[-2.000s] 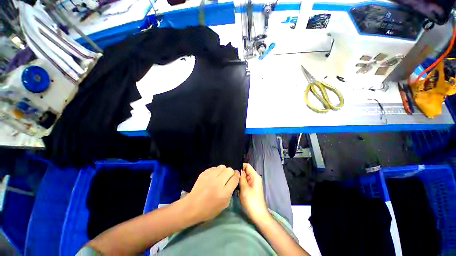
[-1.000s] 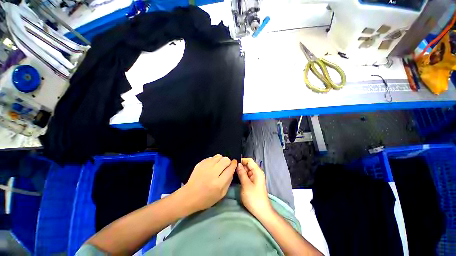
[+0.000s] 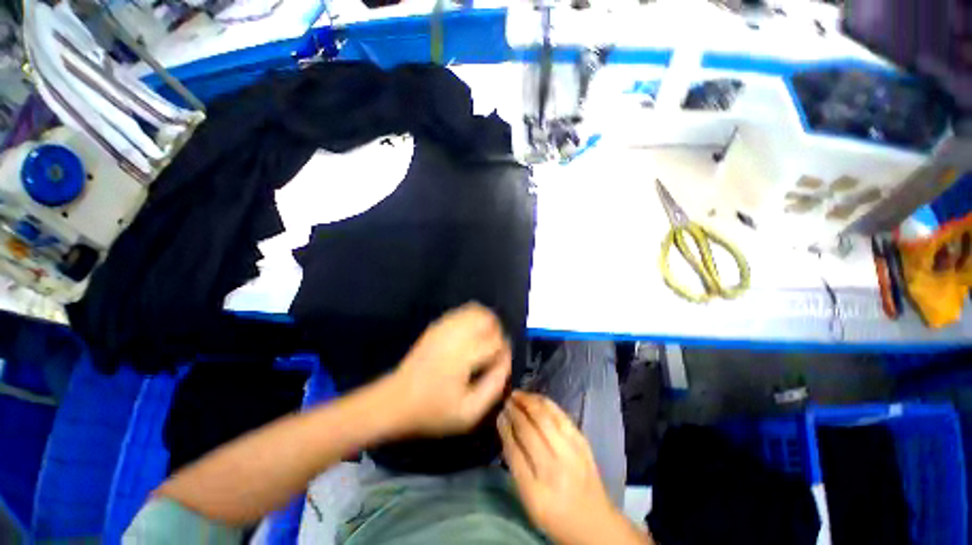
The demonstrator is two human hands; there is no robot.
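Note:
The large black cloth (image 3: 416,245) lies over the white machine table and hangs over its front edge toward the lap. Its right edge runs from the needle area (image 3: 554,138) down to my hands. My left hand (image 3: 456,367) is on the lower right part of the cloth, blurred, with its fingers curled at the edge. My right hand (image 3: 549,452) is just below and right of it, its fingertips pinching the cloth's edge. The fingertips of both hands are close together. Scissors with olive-gold handles (image 3: 703,261) lie right of the cloth.
The white machine head (image 3: 789,160) stands at the right back. Dark and orange-red sticks (image 3: 887,277) lie by an orange packet (image 3: 938,277). Blue bins (image 3: 890,420) with black pieces stand below on both sides. Another machine with a blue knob (image 3: 53,174) is at the left.
My left hand has moved up along the cloth's edge, away from my lap. My right hand has shifted slightly down and right. The camera view has tilted, so the table appears lower.

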